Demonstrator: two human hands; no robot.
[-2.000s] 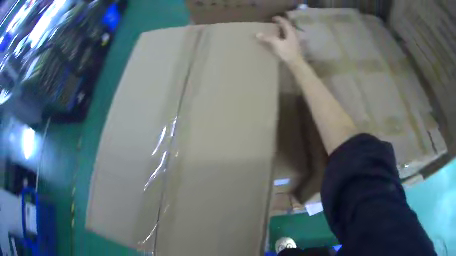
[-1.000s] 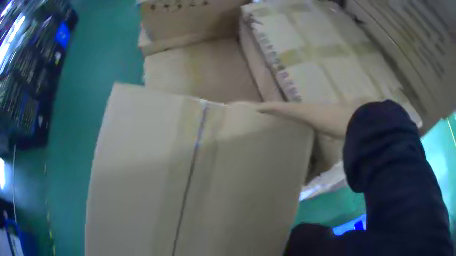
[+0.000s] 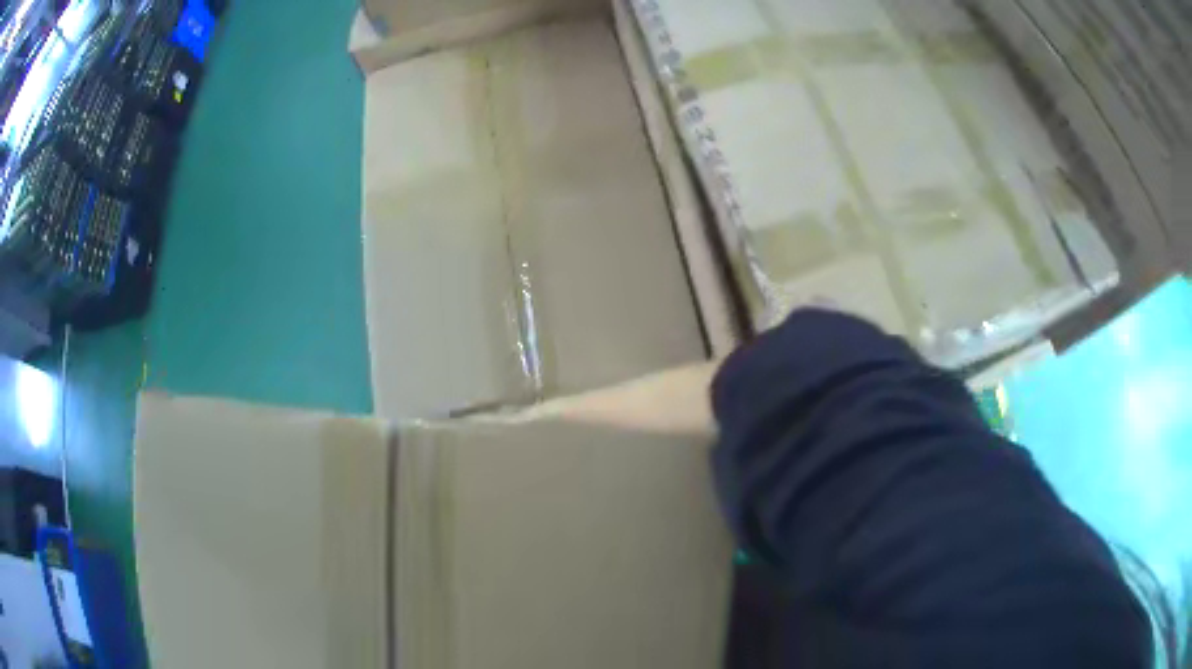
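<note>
A large brown carton (image 3: 562,549) with a taped centre seam fills the lower part of the view, its near end cut off by the bottom edge. My right arm, in a dark sleeve, comes in from the lower right. My right hand (image 3: 575,408) lies along the carton's far edge; its fingers are mostly hidden behind that edge, and it holds the carton there. My left hand is not in view.
Another taped carton (image 3: 588,248) lies just beyond. A heavily taped carton (image 3: 863,157) stands to its right, with a printed carton (image 3: 1124,118) at far right. Racks of dark trays (image 3: 92,196) stand left, past green floor (image 3: 262,209).
The held carton has moved towards me and down in the view, slightly left. My right hand, earlier open above its far edge, now reaches across it. More of the carton beyond shows.
</note>
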